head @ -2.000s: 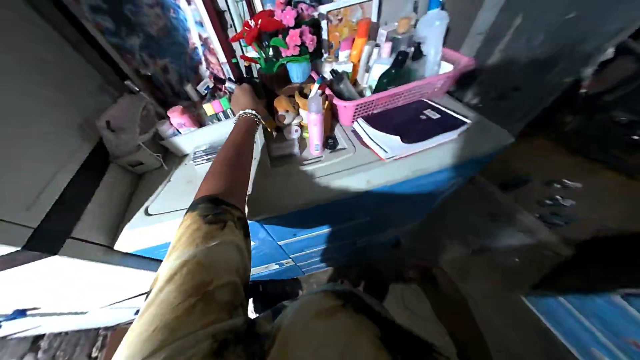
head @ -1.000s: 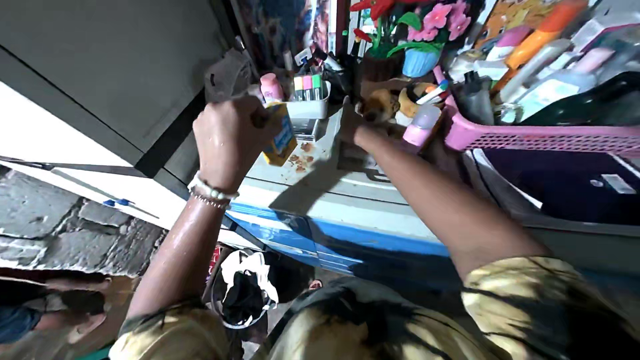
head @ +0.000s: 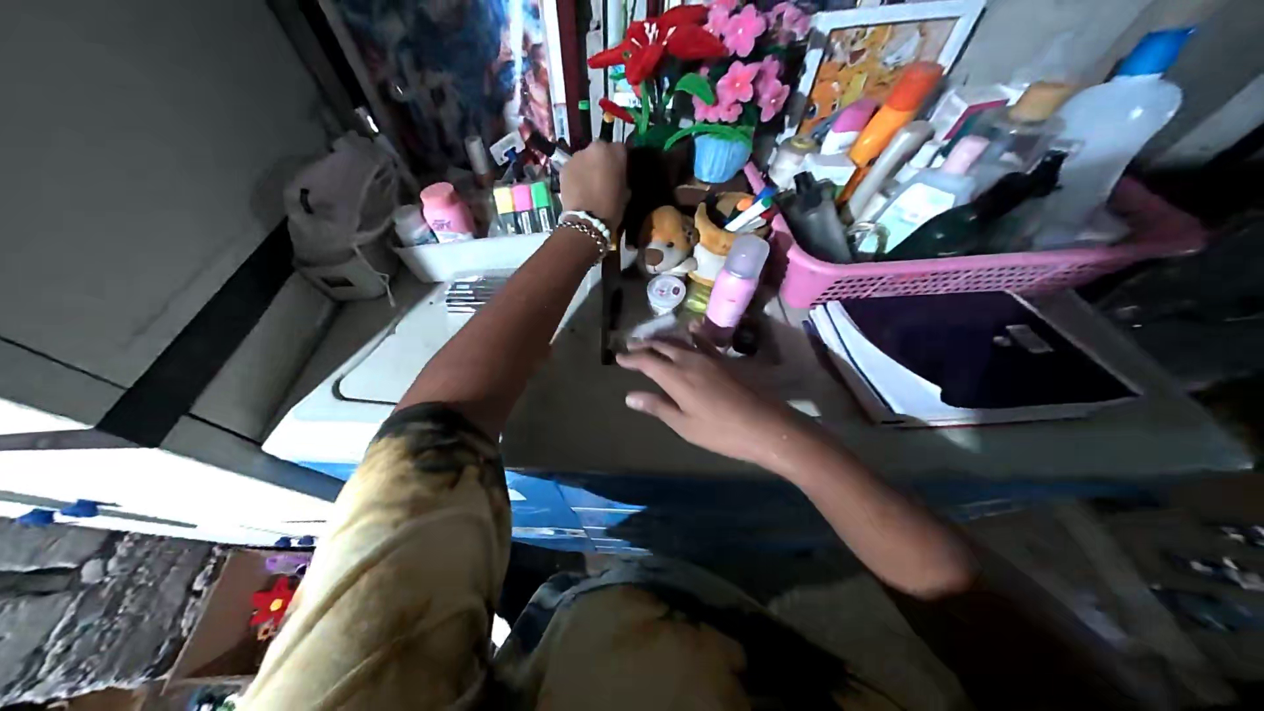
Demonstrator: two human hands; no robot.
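My left hand (head: 594, 183), with a beaded bracelet at its wrist, reaches to the back of the cabinet top, between the highlighters (head: 523, 205) and the plush dog (head: 668, 240). Its fingertips are hidden, so its grip cannot be told. My right hand (head: 706, 395) is over the front of the top with its fingers apart, holding nothing visible. Just beyond it stand a pink bottle with a clear cap (head: 737, 286) and a small round jar (head: 666, 293). Behind the plush dog, pink flowers rise from a light blue pot (head: 722, 158), beside red ones.
On the right, a pink plastic basket (head: 948, 276) full of bottles stands behind a dark folder with papers (head: 987, 355). A grey bag (head: 346, 222) and a pink bottle (head: 446, 211) are at the left. A picture frame (head: 879, 59) leans at the back.
My left hand, which held a small yellow box over the left side one second ago, is now at the back by the flowers. My right hand has drawn back toward the front edge.
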